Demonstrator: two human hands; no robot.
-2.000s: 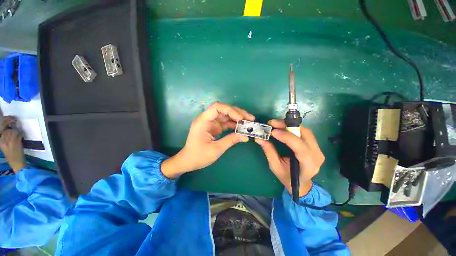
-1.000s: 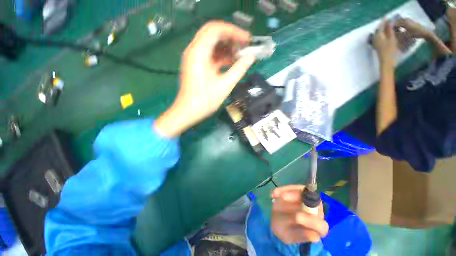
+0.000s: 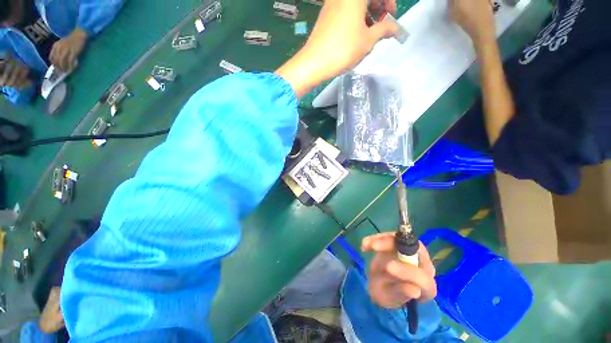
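Note:
My left hand [image 3: 345, 40] reaches out at the top centre, partly cut off by the upper edge. Its fingertips hold a small silver electronic module [image 3: 396, 28] above white sheeting. My right hand [image 3: 400, 273] is at the lower right and holds the soldering iron [image 3: 406, 249] upright, its tip pointing up beside the clear plastic bag. The iron's black handle shows below the hand. The small white tray of dark bits [image 3: 317, 175] lies near the middle, on the black box [image 3: 299, 144], which my left sleeve partly hides.
Several modules [image 3: 256, 37] lie in a curved row on the green surface. The clear plastic bag [image 3: 375, 124] lies by white sheeting [image 3: 429, 60]. A person in dark clothes works at the right, others in blue at the left. A blue stool [image 3: 492, 288] and cardboard box [image 3: 529, 214] are lower right.
The view has swung right. My left hand has moved from above the green mat to far out over the white sheeting with the module. My right hand has parted from it, still holding the iron.

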